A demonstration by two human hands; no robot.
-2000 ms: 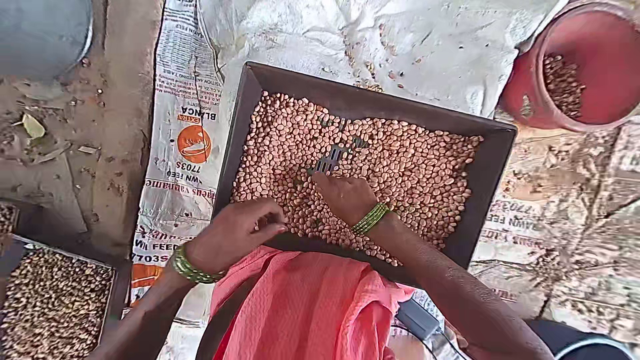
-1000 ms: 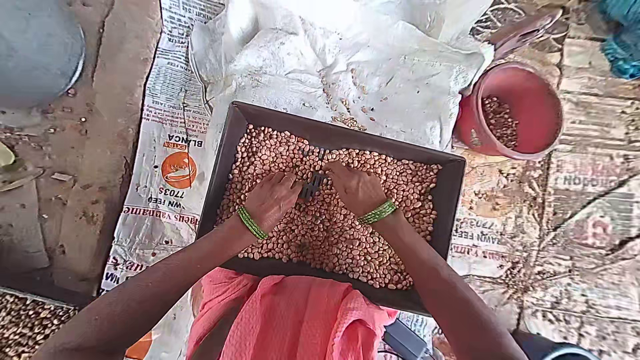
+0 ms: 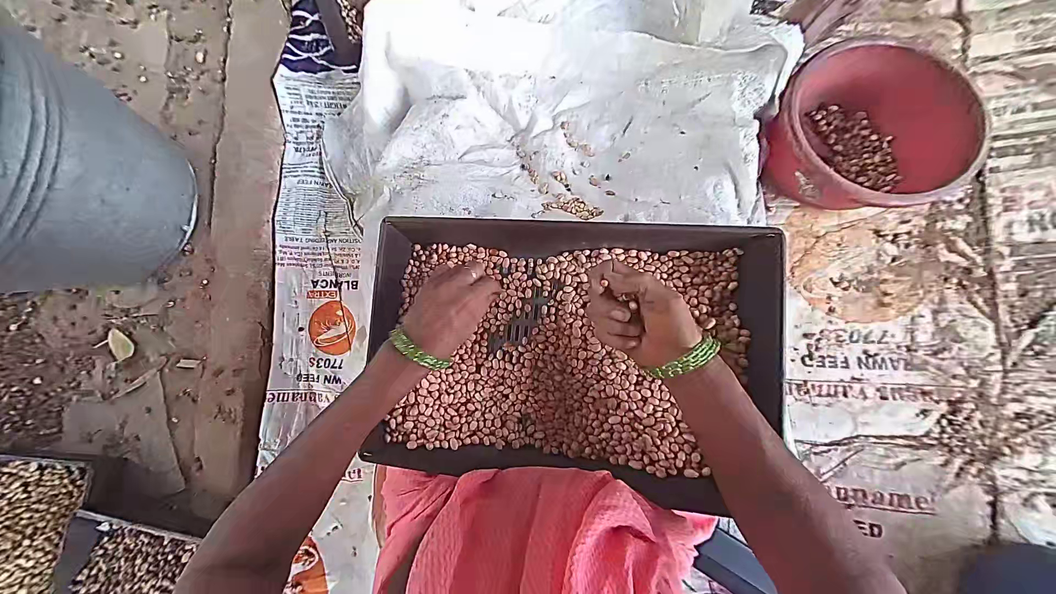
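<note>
A black plastic tray (image 3: 763, 330) lies across the lap, over pink cloth (image 3: 528, 528). Reddish-brown nuts or beans (image 3: 462, 404) cover most of it, and its slotted bottom shows in a small patch near the middle. My left hand (image 3: 454, 305) rests on the nuts left of that patch, fingers bent down; whether they pinch any is hidden. To the right of the patch, my right hand (image 3: 639, 313) is curled above the nuts, with a few small nuts between its fingers. Green bangles circle both wrists.
A red tub (image 3: 973, 124) with some nuts stands at the upper right. White sacking (image 3: 660, 99) with scattered bits lies beyond the tray. A grey metal container (image 3: 91, 165) is at the upper left, and more filled trays (image 3: 41, 520) at the lower left.
My hands, close together over the middle of the tray one second ago, are now farther apart. Two seconds ago my left hand was at the tray's near left edge.
</note>
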